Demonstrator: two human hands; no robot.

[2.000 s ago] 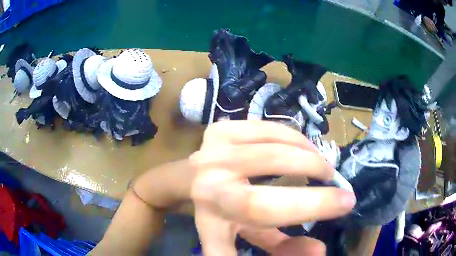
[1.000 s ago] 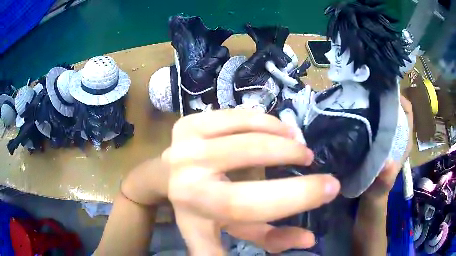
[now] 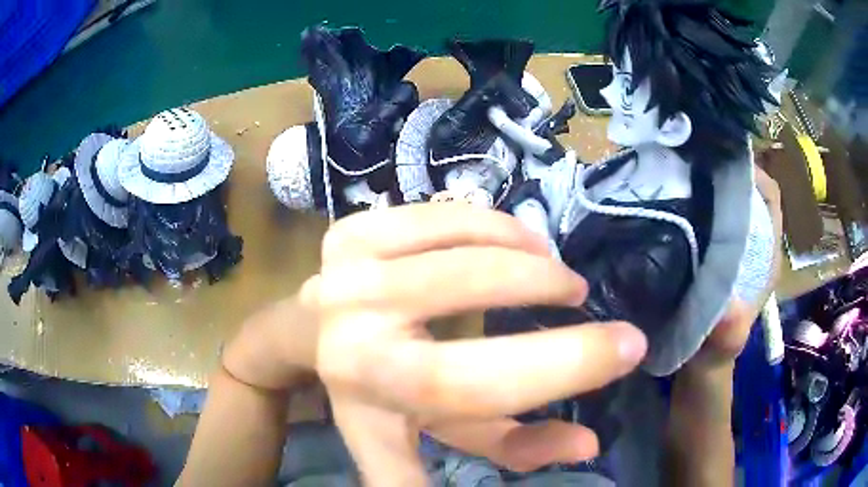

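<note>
A figure with spiky black hair, white face and black jacket (image 3: 638,252) is held upright at the right, its face turned left. Its grey-white straw hat (image 3: 728,257) sits behind its back. My right hand (image 3: 738,328) is shut on the figure from behind, at the hat; most of its fingers are hidden. My left hand (image 3: 447,333) is large in the centre, back to the camera, fingers apart and bent to the right. It covers the figure's lower front. No object shows in it; whether its fingertips touch the figure cannot be seen.
Two figures lie on the brown bench (image 3: 276,323) behind my left hand. Several hatted figures (image 3: 181,228) stand at the left. A phone (image 3: 592,87) and yellow tape roll (image 3: 812,166) are at the right. A green belt (image 3: 238,48) runs behind; a red object (image 3: 86,457) is below left.
The figure at the right has come up and closer, its face turning from the camera to the left. My right hand now shows behind it. My left hand has shifted slightly left.
</note>
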